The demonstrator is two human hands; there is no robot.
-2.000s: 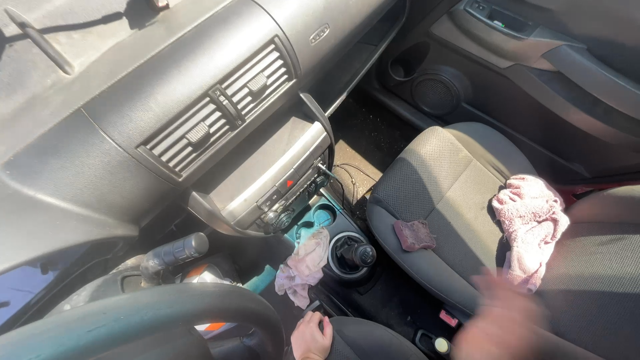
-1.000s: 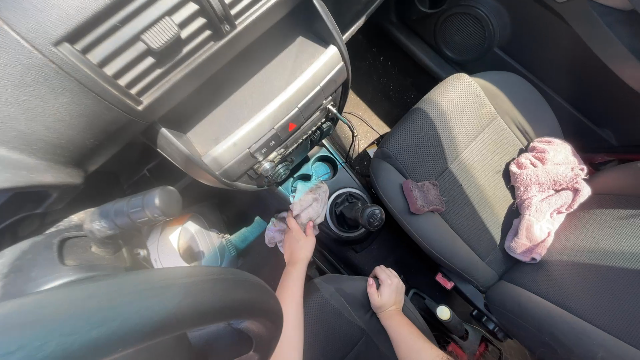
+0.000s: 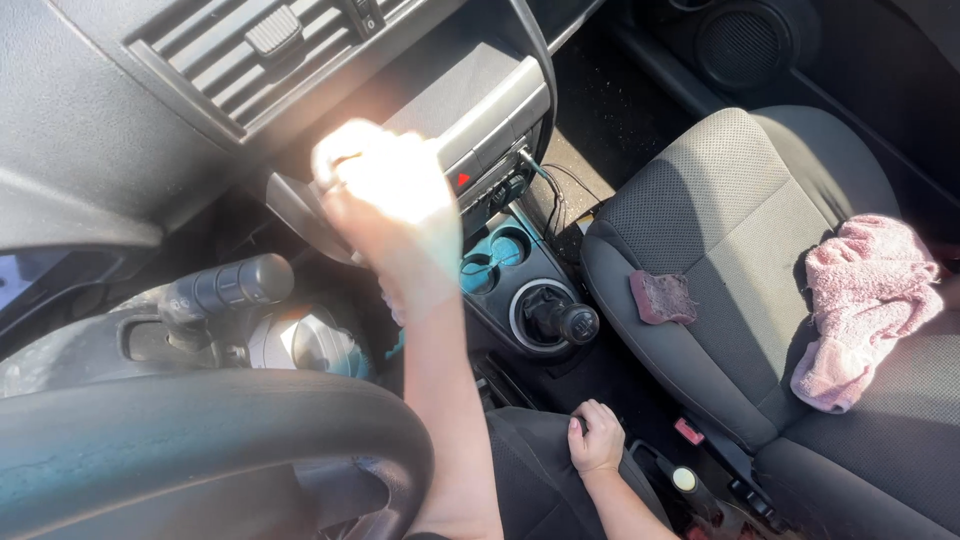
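Note:
My left hand (image 3: 390, 187) is raised at the centre of the dashboard, beside the open compartment with a grey lid (image 3: 495, 120). Glare washes out its fingers. A small part of a pale cloth (image 3: 393, 301) shows behind the wrist; the rest is hidden by the hand and forearm. My right hand (image 3: 598, 439) rests on my thigh with curled fingers and nothing visible in it. On the passenger seat (image 3: 712, 195) lie a worn pinkish sponge (image 3: 664, 298) near the edge and a crumpled pink terry towel (image 3: 862, 307) further right.
The steering wheel rim (image 3: 225, 427) fills the lower left, with a stalk (image 3: 225, 289) behind it. Beside the gear lever (image 3: 579, 324) are two cup holders with blue bottoms (image 3: 508, 250). Thin cables (image 3: 559, 196) hang by the console. The handbrake (image 3: 684, 480) stands between the seats.
My left hand has moved up from beside the cup holders to the dashboard, and the pale cloth has left the console. My right hand stays on my thigh. The sponge and towel lie where they were.

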